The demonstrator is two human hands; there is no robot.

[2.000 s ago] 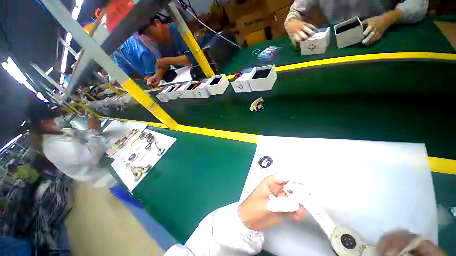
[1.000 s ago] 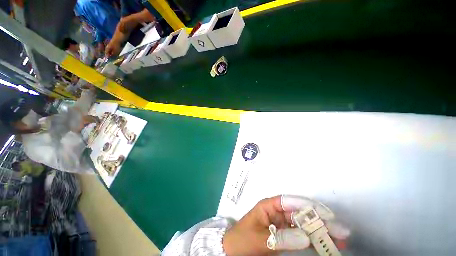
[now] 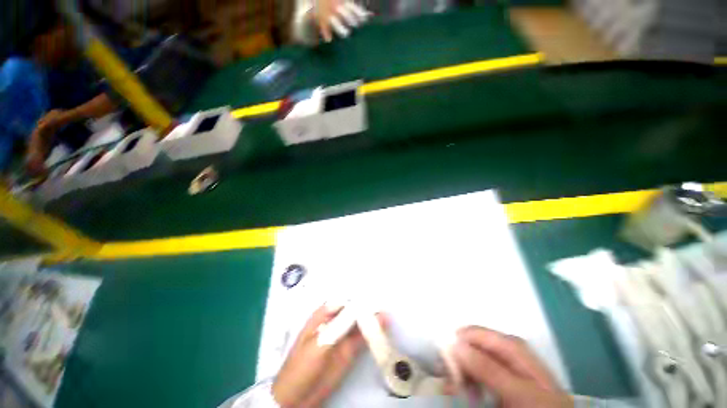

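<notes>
A white wristwatch with a small round dark dial (image 3: 401, 369) is stretched between my two hands, low over the white work sheet (image 3: 414, 247). My left hand (image 3: 319, 355), with white covers on some fingers, holds one strap end. My right hand (image 3: 502, 362) is at the other strap end; its fingertips are blurred. A round dark-and-white printed mark (image 3: 292, 276) shows on the sheet's left part.
Gift boxes (image 3: 344, 119) and a closed watch (image 3: 203, 181) lie on the green belt. At right are a bottle (image 3: 658, 219), a crumpled white cloth (image 3: 588, 272) and a sheet with several watches (image 3: 670, 366). A person's hand (image 3: 331, 16) shows at top.
The view has swung right, bringing the bottle and watch-covered sheet in. My right hand, out of view one second ago, shows again. The watch's dial shows again between my hands.
</notes>
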